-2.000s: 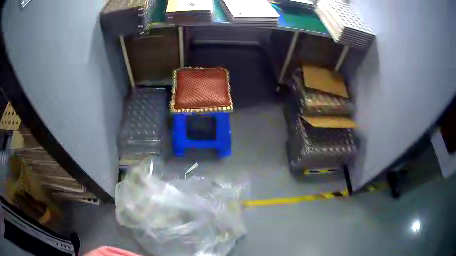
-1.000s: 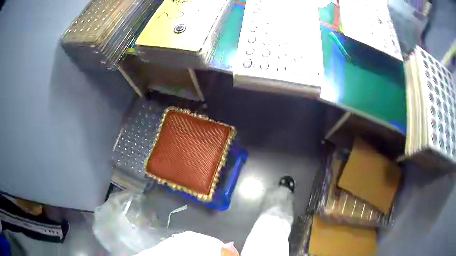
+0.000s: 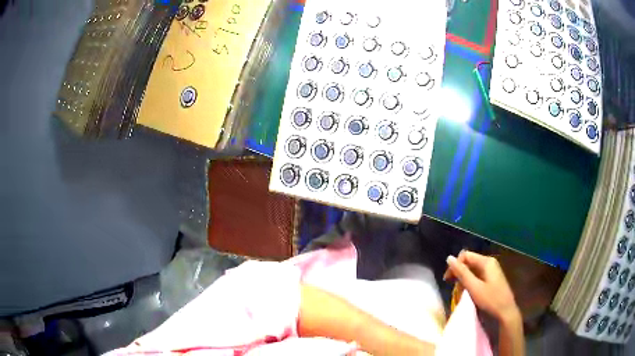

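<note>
A white holding tray [image 3: 411, 17] lies in front of me on top of the bench, its round holes partly filled with small round units [image 3: 356, 126]. A green probe [image 3: 485, 94] lies on the mat to its right. My right hand [image 3: 482, 281] is low at the right, below the bench edge, fingers curled; whether it holds anything is unclear. My left forearm [image 3: 362, 327] crosses low from a pink sleeve; its hand is not visible.
A marked cardboard sheet [image 3: 163, 104] with a few units tops a stack at upper left, beside perforated sheets [image 3: 78, 80]. Another white tray [image 3: 522, 69] lies upper right, and a tray stack [image 3: 592, 236] stands right. The red stool cushion [image 3: 251, 208] is below the bench.
The view has moved closer to the bench, so the trays look larger. My forearm and right hand have come into view. The stool now sits partly behind my pink clothing.
</note>
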